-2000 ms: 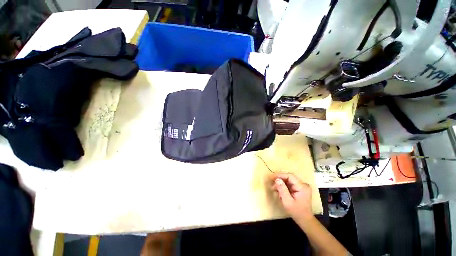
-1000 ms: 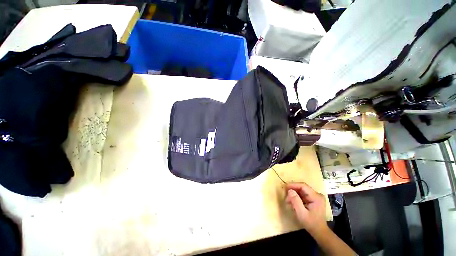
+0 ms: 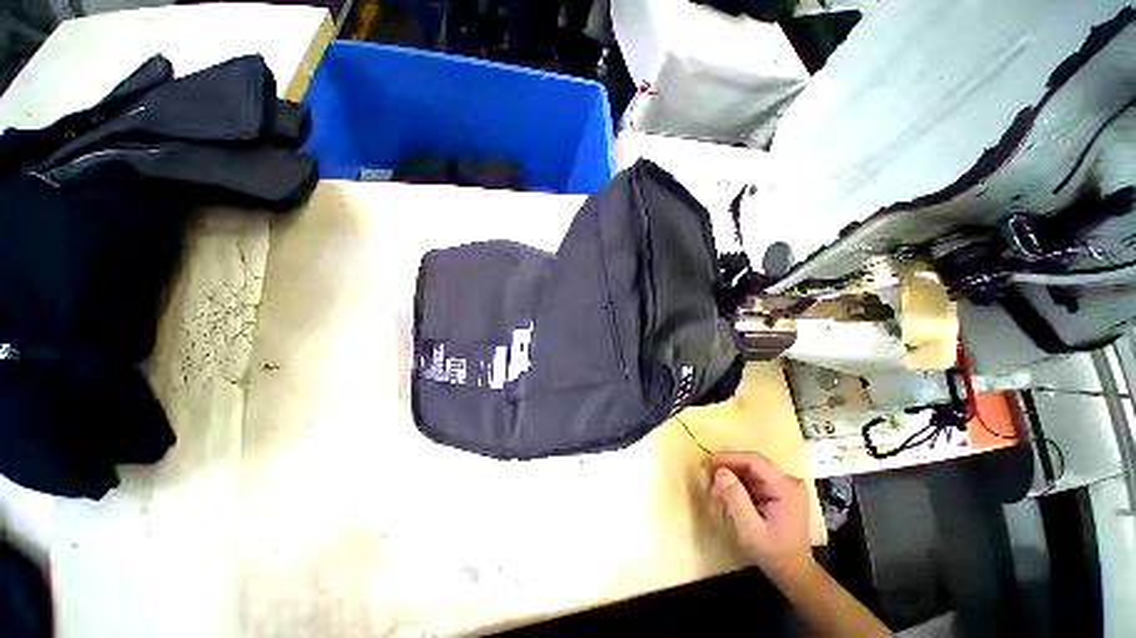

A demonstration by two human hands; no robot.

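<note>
A black fabric bag [image 3: 548, 337] with a white print lies on the wooden table, its right end at the needle area of the sewing machine [image 3: 860, 324]. A thin dark thread [image 3: 693, 435] runs from under the bag's lower right edge to my right hand [image 3: 757, 505]. My right hand is over the table's lower right, thumb and fingertips pinched on the thread, apart from the bag. My left hand is not in view.
Black bags [image 3: 87, 287] are heaped at the left. A blue bin [image 3: 455, 119] stands behind the wooden table [image 3: 336, 499], holding dark items. A white box [image 3: 704, 75] is at the back. A red-handled tool [image 3: 965, 380] lies right of the machine arm.
Since two seconds ago the view has shifted, and the bag lies flatter with more of its print side showing. My right hand keeps the thread. The skin seen at the lower edge is gone.
</note>
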